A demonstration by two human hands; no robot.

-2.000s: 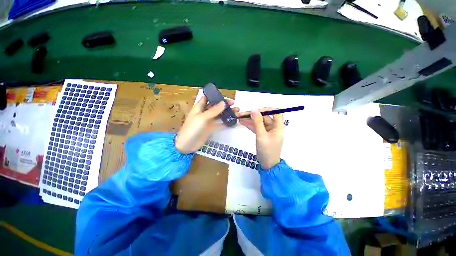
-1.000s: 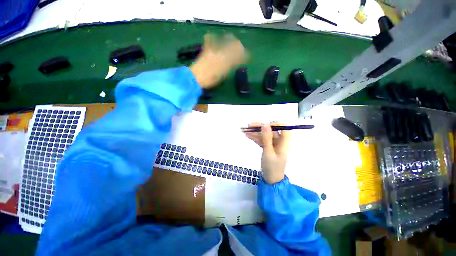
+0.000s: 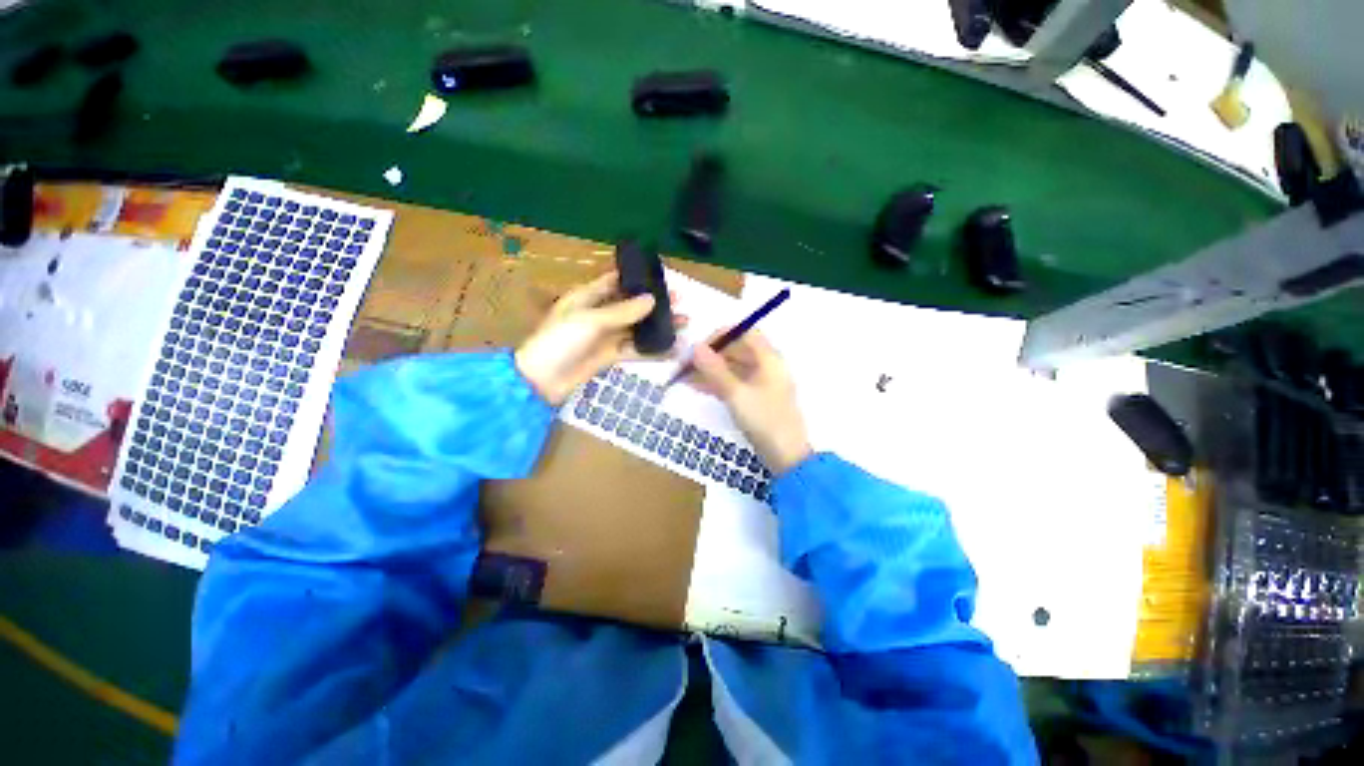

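Note:
My left hand (image 3: pixel 576 341) holds a black device housing (image 3: pixel 645 296) tilted nearly upright above the sheets. My right hand (image 3: pixel 756 392) holds a thin dark pen-like tool, probably tweezers (image 3: pixel 753 317). The tool's tip points down and left at the sticker sheet in use (image 3: pixel 681 434), below the housing. That sheet carries a few rows of small dark pieces, and my right hand and sleeve cover its right end. Whether a piece is on the tool's tip is too small to tell.
A full sticker sheet (image 3: pixel 247 367) lies at left on cardboard (image 3: pixel 606 531). The green conveyor (image 3: pixel 569 165) carries several black housings. White work sheet (image 3: pixel 957 479) lies at right, with a black unit (image 3: pixel 1152 434) near its edge, a metal upright (image 3: pixel 1197 292) behind and clear trays (image 3: pixel 1294 614) beyond.
My left hand has come back from the belt to the work surface with a housing. My right hand has moved left and tilted the tool down towards the sticker sheet.

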